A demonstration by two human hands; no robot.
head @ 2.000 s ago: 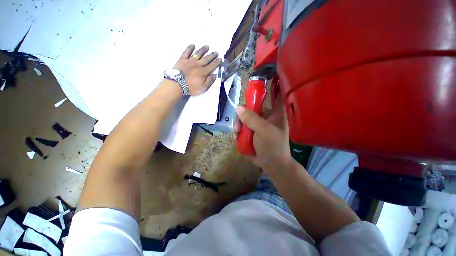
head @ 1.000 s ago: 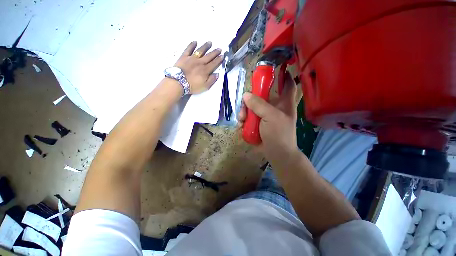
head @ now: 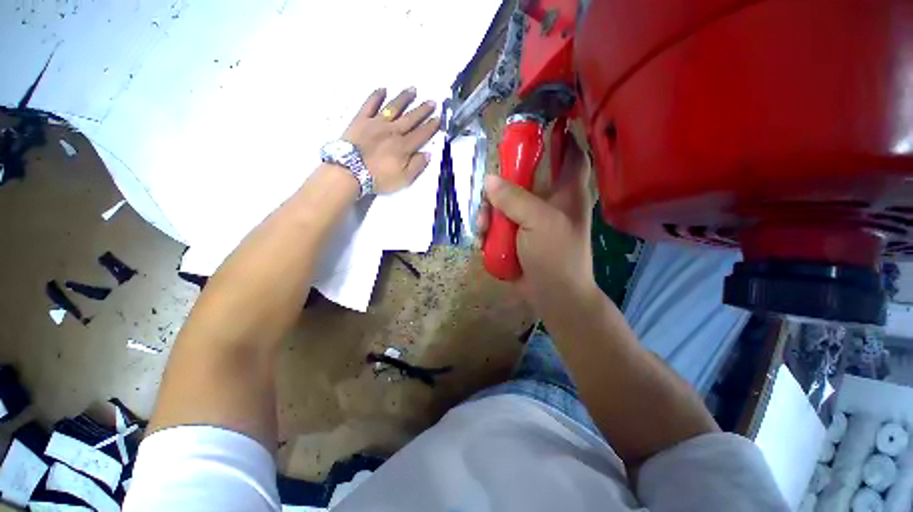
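Observation:
The red cutting machine (head: 741, 120) fills the upper right. My right hand (head: 546, 225) is closed around its red handle (head: 512, 195). My left hand (head: 390, 142), with a ring and a wristwatch, lies flat with fingers spread on the white marker paper (head: 270, 90) that tops the dark fabric lay. The narrow metal knife stand (head: 479, 105) is at the paper's right edge, just right of my left fingertips. Below it, dark fabric edges (head: 447, 195) stand beside a white-topped strip over the silver base plate. The blade's cutting edge cannot be made out.
Black scraps (head: 408, 368) and white slivers lie on the brown table (head: 330, 400). White-topped cut pieces (head: 85, 450) are at the lower left. A dark tangle of offcuts (head: 30, 135) is at the left edge. White rolls (head: 881, 470) are at the lower right.
The machine and my right hand have shifted right compared with two seconds ago, then slightly back left. A narrow strip has opened away from the lay's edge. My left hand stays nearly in place.

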